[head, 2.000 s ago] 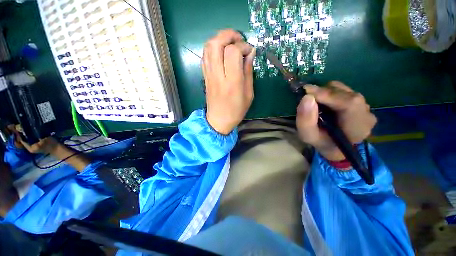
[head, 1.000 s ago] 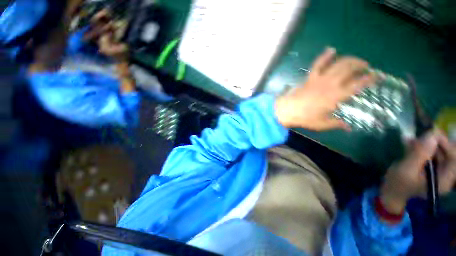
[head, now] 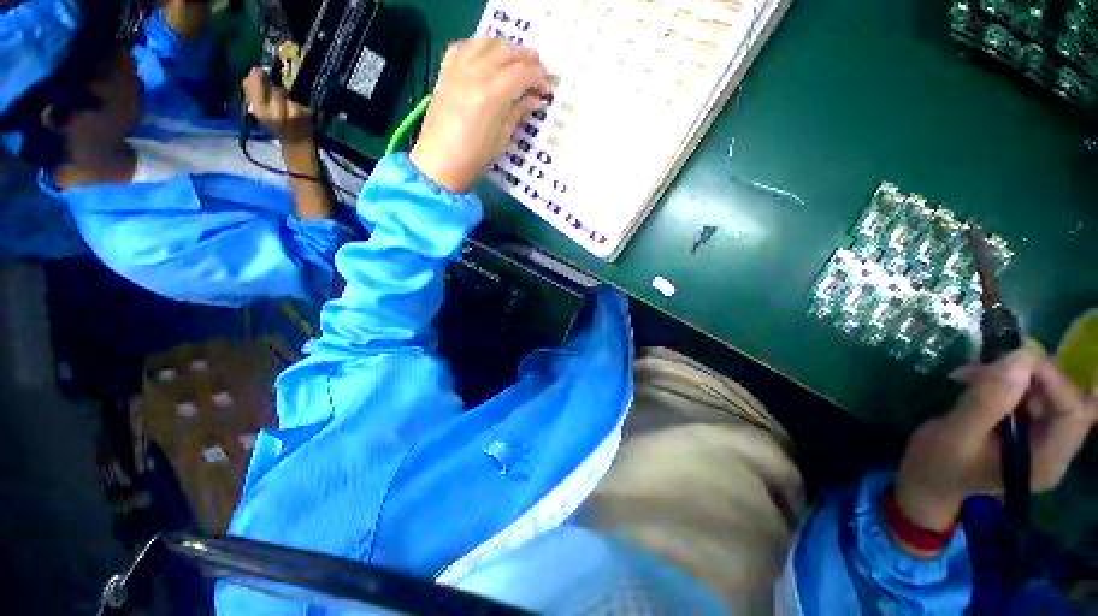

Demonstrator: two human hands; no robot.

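Observation:
My left hand (head: 482, 114) is over the left part of the white component tray (head: 656, 102). Its fingertips touch or pinch at a dark part in a slot; whether a part is gripped cannot be told. Dark components sit in the tray's near rows. My right hand (head: 993, 427) holds the soldering iron (head: 1002, 331) like a pen. Its brownish tip is over the right side of the green-and-silver PCB panel (head: 903, 277), which lies on the green mat. I cannot tell if the tip touches the panel.
A coworker in a blue smock (head: 193, 229) sits at the left, near a black device (head: 343, 60). More green boards (head: 1035, 42) lie at the far right. Thin solder wire (head: 767, 190), dark scraps (head: 704, 237) and a white piece (head: 663, 286) lie on the mat. A yellow-rimmed tub (head: 1080, 349) is at the right edge.
The view has turned toward the left. My left hand has left the panel and moved left to the tray. My right hand still holds the iron, near the panel's right side.

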